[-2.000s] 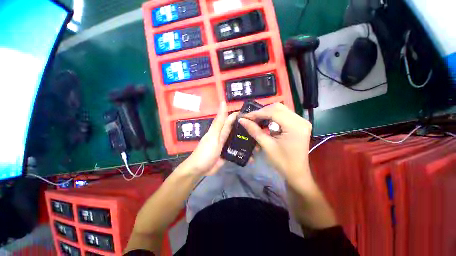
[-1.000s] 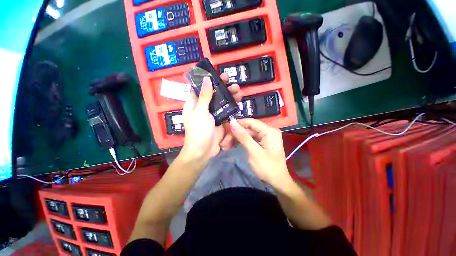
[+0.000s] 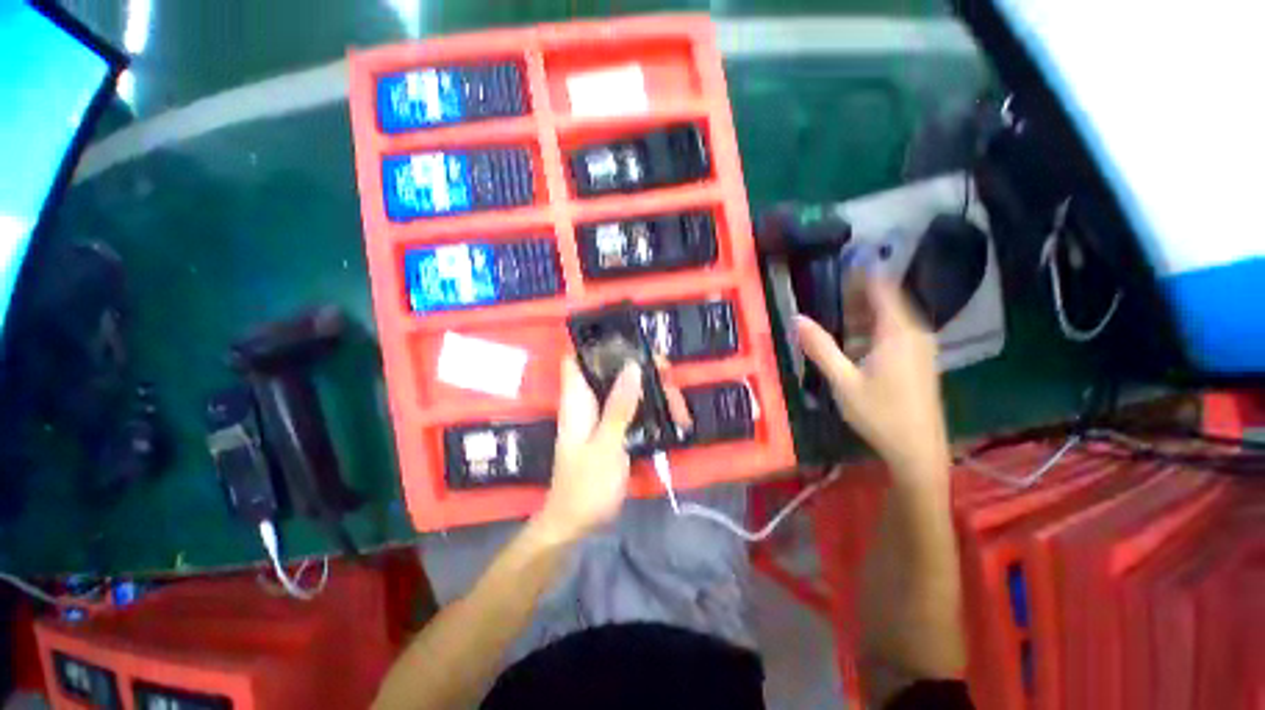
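My left hand (image 3: 597,447) holds a black phone (image 3: 605,344) above the lower part of the red tray (image 3: 391,402). A white cable (image 3: 721,527) is plugged into the phone's lower end. My right hand (image 3: 888,375) is blurred, fingers apart and empty, beside the right barcode scanner (image 3: 819,284), near the mouse pad. The tray holds three face-up phones with blue screens (image 3: 458,183) and several face-down black phones (image 3: 645,243). One white label (image 3: 482,364) lies in a left pocket and another (image 3: 608,92) in the top right pocket.
A second scanner (image 3: 298,416) and a cabled phone (image 3: 243,455) lie left of the tray. A mouse (image 3: 948,271) sits on a pale pad (image 3: 988,322) at right. Monitors (image 3: 42,125) (image 3: 1179,153) stand on both sides. Red trays are stacked below the bench (image 3: 1124,569).
The white cable now hangs from the phone's end. My right hand has let go and moved right toward the scanner and mouse. The view has shifted, showing the whole tray.
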